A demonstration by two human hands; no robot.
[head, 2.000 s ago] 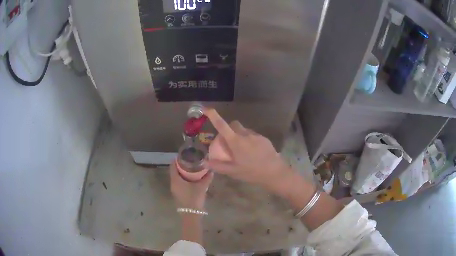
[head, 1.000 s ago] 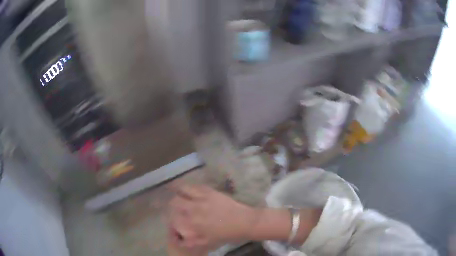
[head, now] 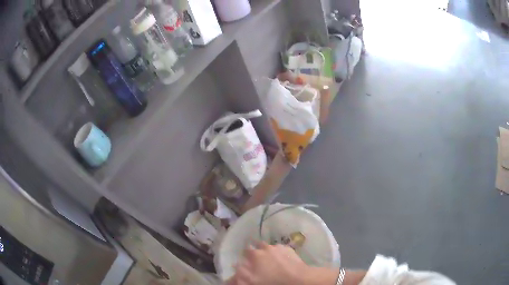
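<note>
A round white bin stands at the bottom centre, with some rubbish inside. My right hand is over its near side, blurred and partly cut off by the bottom edge. Its fingers look curled, but whether it holds anything cannot be told. A thin, pale curved streak shows above the hand at the bin's far rim; what it is cannot be told. My left hand and the glass bottle are not visible.
Grey shelving stands at the left with a light blue mug, a dark blue flask and clear bottles. Carrier bags sit on its lower level. The dispenser's black panel is at the lower left. A brown carton is at the right edge.
The view has swung right from the dispenser to the shelving and bin. My right hand has left the tap and is over the bin. My left hand and the bottle have gone out of view.
</note>
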